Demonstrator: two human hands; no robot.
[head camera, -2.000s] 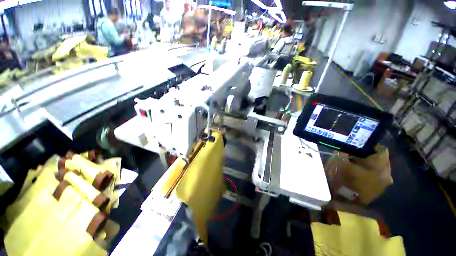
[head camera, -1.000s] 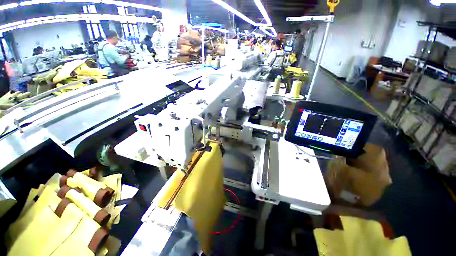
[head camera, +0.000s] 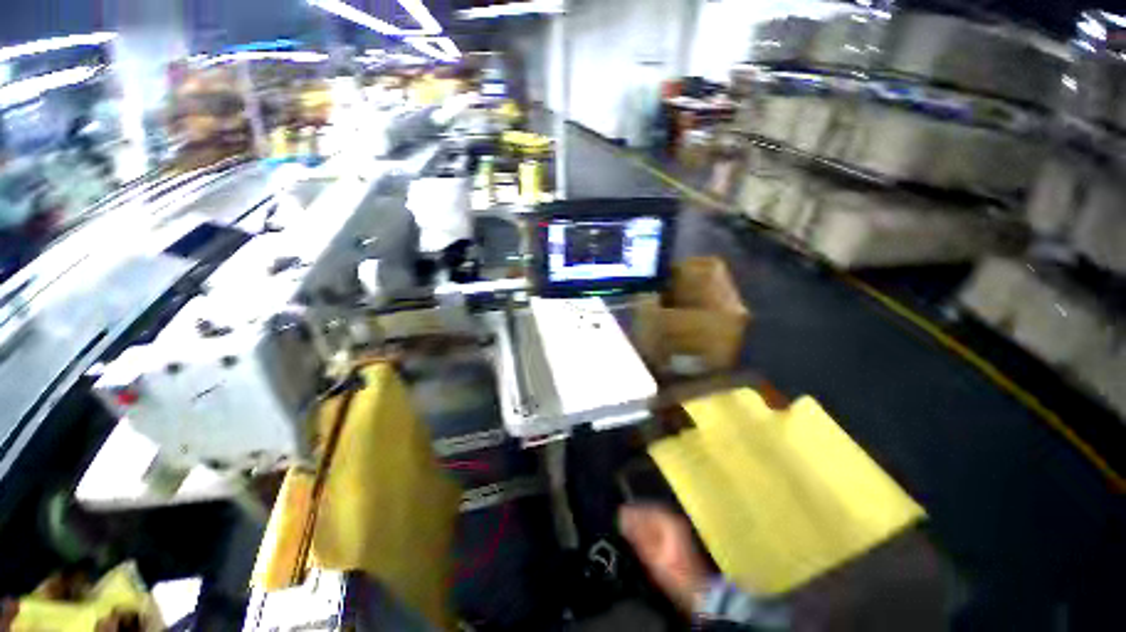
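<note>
A yellow workpiece (head camera: 389, 494) with a brown edge lies on the narrow arm bed (head camera: 300, 605) beneath the white sewing machine head (head camera: 204, 407) and hangs down on its right side. My right hand (head camera: 663, 543) is low at the centre right, blurred, just left of the yellow pile (head camera: 784, 482). Its fingers are too blurred to tell whether they hold anything. My left hand is not in view.
The touchscreen (head camera: 601, 253) stands behind a white machine table (head camera: 580, 364). An open cardboard box (head camera: 701, 315) is behind the yellow pile. Shelves with pale bundles (head camera: 889, 222) line the right. Another yellow pile (head camera: 93, 605) is at the lower left edge.
The view has turned right, so the machine sits further left. My right hand has come into view beside the right pile. The workpiece is still on the arm bed.
</note>
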